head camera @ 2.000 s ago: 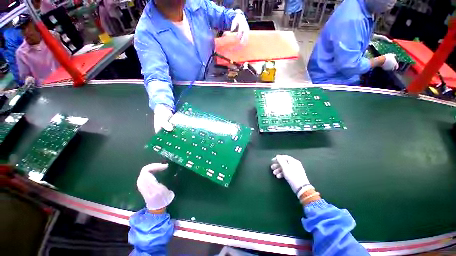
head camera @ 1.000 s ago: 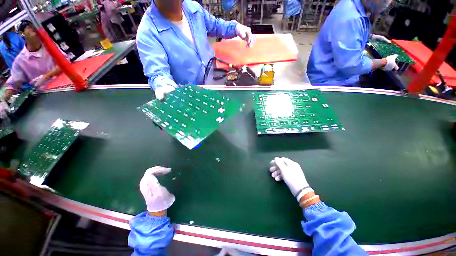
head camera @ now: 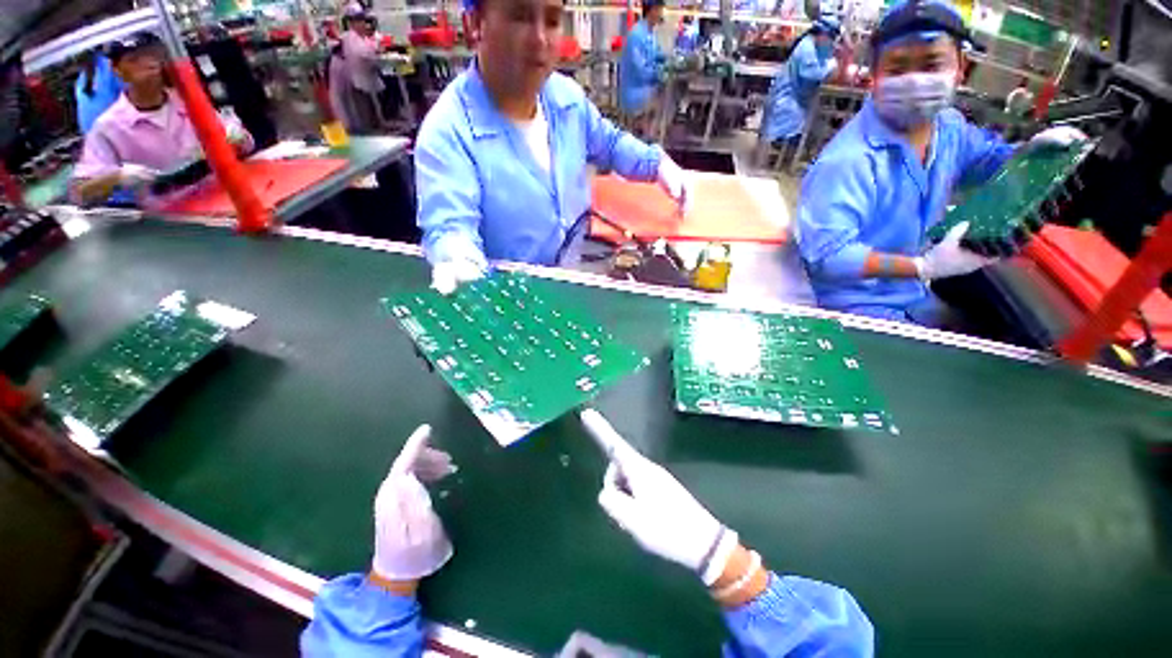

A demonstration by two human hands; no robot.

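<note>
A large green circuit board (head camera: 514, 345) lies at an angle in front of me, its far left corner under a co-worker's gloved hand. My left hand (head camera: 411, 514), in a white glove, is raised near the board's near side, fingers apart and empty. My right hand (head camera: 653, 501), in a white glove with bands at the cuff, points with its index finger at the board's near right edge. It holds nothing; I cannot tell whether the fingertip touches the board.
A second board (head camera: 778, 366) lies to the right on the green conveyor belt (head camera: 1003, 514); another board (head camera: 142, 366) lies to the left. Co-workers stand beyond the belt's far rail; one at right holds up a board (head camera: 1015, 193). Red posts flank the belt.
My right hand has moved left and forward, its index finger now extended. My left hand's fingers point more upward. The view has shifted. The right co-worker has lifted a board and turned this way.
</note>
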